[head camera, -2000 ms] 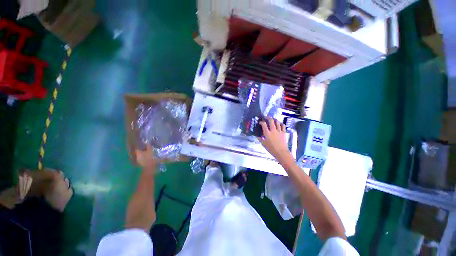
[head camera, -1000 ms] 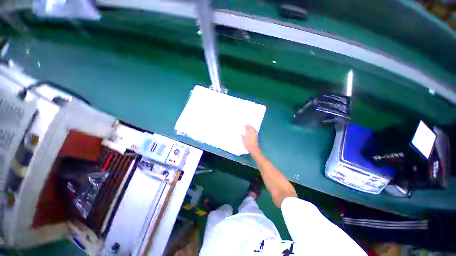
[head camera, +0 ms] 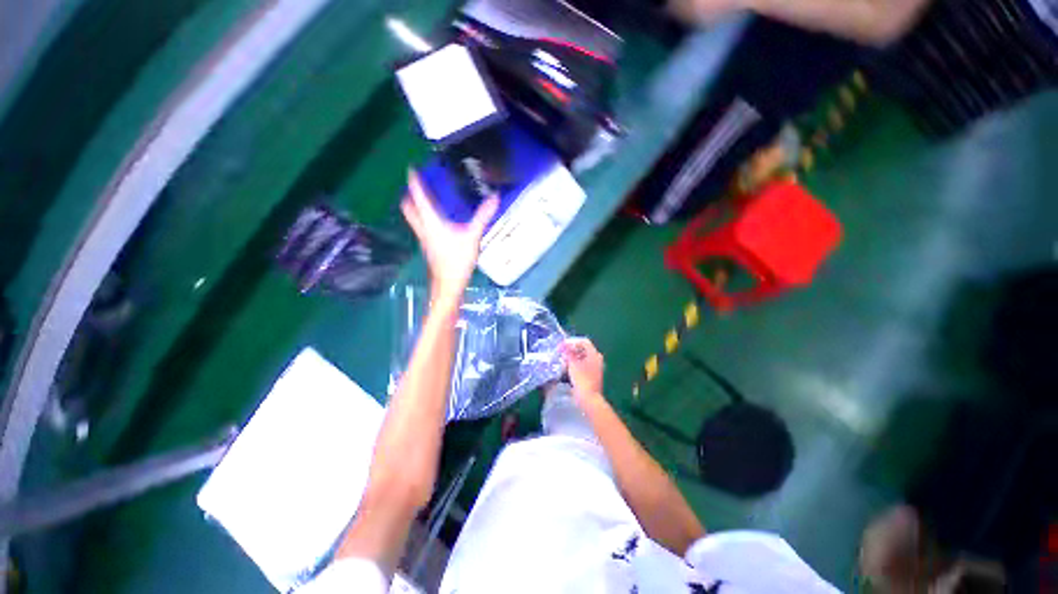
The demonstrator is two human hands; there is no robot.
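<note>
My right hand [head camera: 582,367] is closed on the edge of a clear shrink bag [head camera: 493,354], which hangs spread out in front of me. My left hand [head camera: 450,238] is open with fingers apart, over the near edge of the blue-topped bench scale [head camera: 528,163]. A black product box [head camera: 478,160] lies on the scale just beyond the fingertips; I see no clear contact. A white-faced box [head camera: 448,93] is beside it. My left forearm passes over part of the bag.
A large white stack of bags [head camera: 296,470] lies on the green bench to the left. A dark film-wrapped item [head camera: 337,250] lies beyond it. More dark boxes [head camera: 551,70] are behind the scale. A red stool [head camera: 772,244] and a round black seat [head camera: 745,449] stand right. Another person's arm [head camera: 835,14] shows at the top.
The view has turned from the sealer to the scale end of the bench. My right hand has left the white stack and now holds a clear bag. My left hand has come into view, reaching forward.
</note>
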